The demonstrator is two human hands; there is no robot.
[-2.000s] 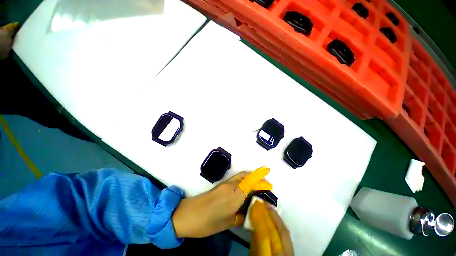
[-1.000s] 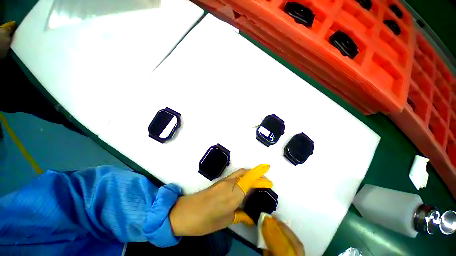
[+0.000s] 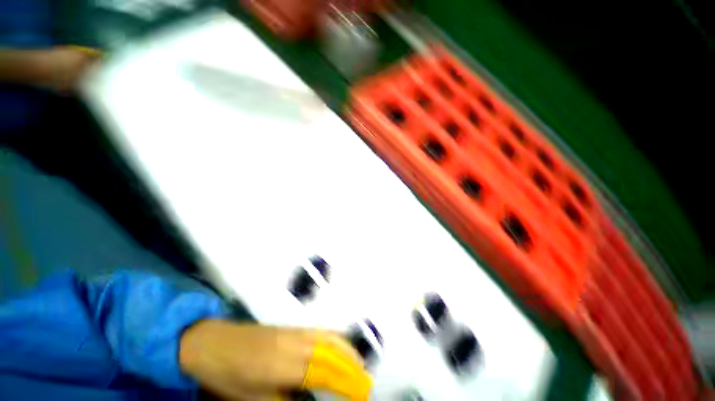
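The frame is blurred. Several black smartwatch bodies lie on the white foam mat (image 3: 259, 180): one at centre left (image 3: 310, 279), one partly behind my left hand's fingertips (image 3: 366, 341), and two side by side at the right (image 3: 430, 314). A dark piece shows at the bottom edge. My left hand (image 3: 274, 362), in a blue sleeve with yellow finger cots, is low over the mat; a dark patch shows beneath it, and whether it grips anything is unclear. My right hand and the wiping pad are out of the picture.
An orange foam tray (image 3: 486, 215) with black units in its pockets stands along the mat's far right side, with another (image 3: 639, 313) beyond it. Clear plastic film (image 3: 251, 92) lies on the far mat. Another person's hand (image 3: 67, 66) is at the upper left.
The view has swung up and blurred, so the mat's items appear lower. My right hand, the pad and the bottle have left the picture. The watch body between my hands is no longer clearly visible.
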